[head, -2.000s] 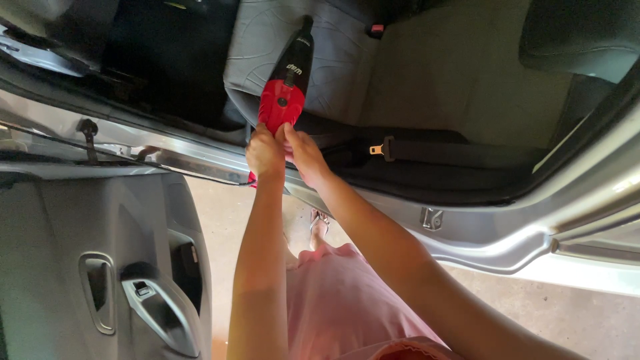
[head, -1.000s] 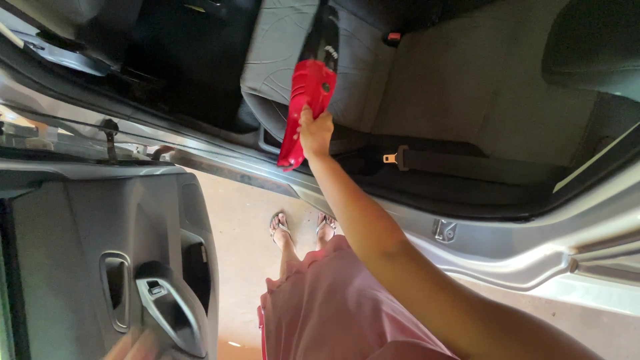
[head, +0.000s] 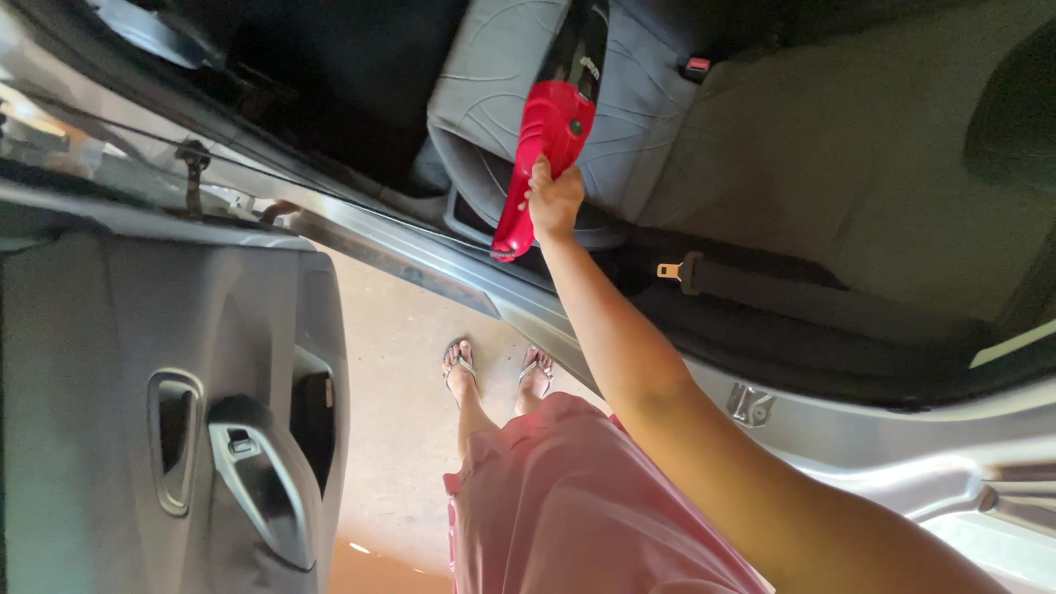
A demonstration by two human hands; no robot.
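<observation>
My right hand (head: 554, 198) is wrapped around the red handle of a red and black handheld vacuum cleaner (head: 563, 120). The vacuum's dark front end points away from me, over the grey car seat (head: 487, 74). A thin dark cord runs from the rear of its handle toward the left, along the door opening. My left hand is out of the picture.
The open car door (head: 124, 330) with its pull handle (head: 264, 478) stands at the left. The silver door sill (head: 396, 239) crosses below the seat. A seat belt tongue (head: 670, 271) lies right of my hand, and a red buckle (head: 697, 64) is farther back.
Two seconds ago both hands were at the vacuum. My left hand has come off it and left the view, after showing blurred near the door handle. My right hand still holds the vacuum.
</observation>
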